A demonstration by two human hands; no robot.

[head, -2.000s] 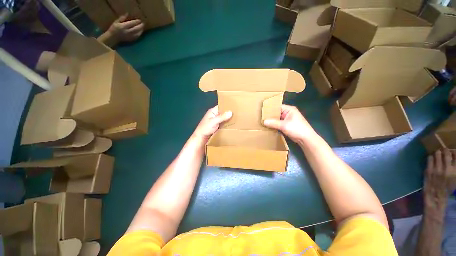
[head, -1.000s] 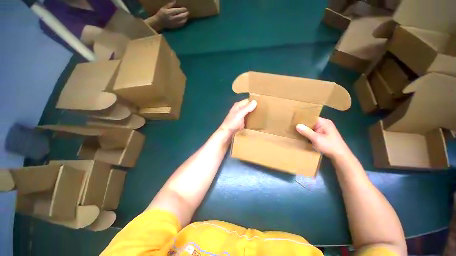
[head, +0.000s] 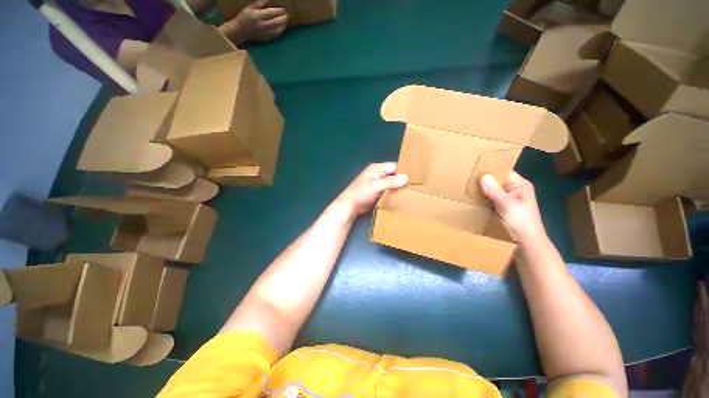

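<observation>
An open brown mailer box (head: 445, 239) is held a little in front of me, tilted, its lower right corner nearest me. Its lid (head: 452, 162) stands up from the tray, and the front tuck flap (head: 482, 116) with rounded ends is at the top. Small inner side flaps lie against the inside of the lid at both sides. My left hand (head: 375, 188) grips the left side, thumb on the left flap. My right hand (head: 515, 204) grips the right side, thumb on the right flap. My fingers behind the box are hidden.
Closed and open boxes (head: 206, 105) are stacked at the left, with more open boxes (head: 78, 299) below them. Several open boxes (head: 631, 225) cluster at the right. Another person's hand (head: 263, 21) rests on a box at the top left. The table (head: 334, 101) is shiny dark green.
Since one second ago, the held box has moved slightly up and right, and the tray's inside shows more. Both hands have kept their grip. Earlier, the view shifted and the box turned from level to slanted.
</observation>
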